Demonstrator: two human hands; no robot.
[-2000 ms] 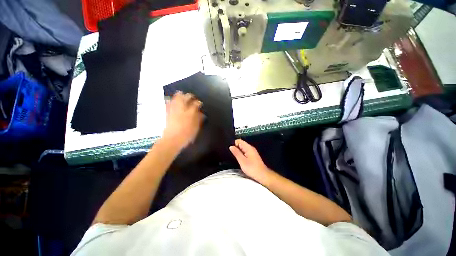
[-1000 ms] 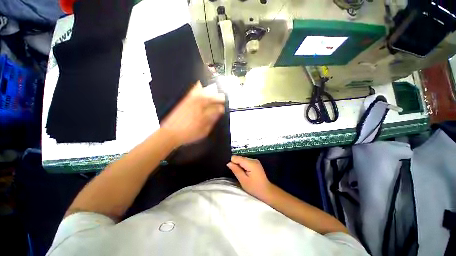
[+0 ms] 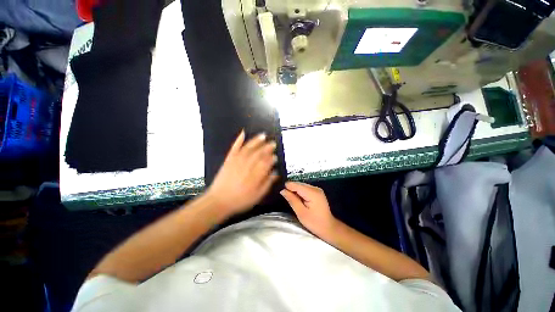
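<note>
A black cut panel (image 3: 228, 91) runs from the back of the white table, past the left side of the needle area, to the front edge. Its right edge lies at the presser foot, where lamp glare hides the needle. My left hand (image 3: 246, 173) lies on the panel with fingers spread, slightly blurred. My right hand (image 3: 306, 201) pinches the panel's right edge at the table's front edge. The sewing machine (image 3: 298, 42) has a green front panel (image 3: 398, 39) with a lit screen.
A stack of black panels (image 3: 112, 109) lies left on the table. Black-handled scissors (image 3: 394, 122) lie on the bed's right. Grey and black sewn pieces (image 3: 474, 213) heap at the right. A blue crate (image 3: 21, 116) stands far left. Part of a red basket (image 3: 86, 9) shows behind the stack.
The panel has moved backward past the needle area, its far end now out of the frame. My left hand went up near the needle, then back toward the front edge. My right hand still pinches the edge.
</note>
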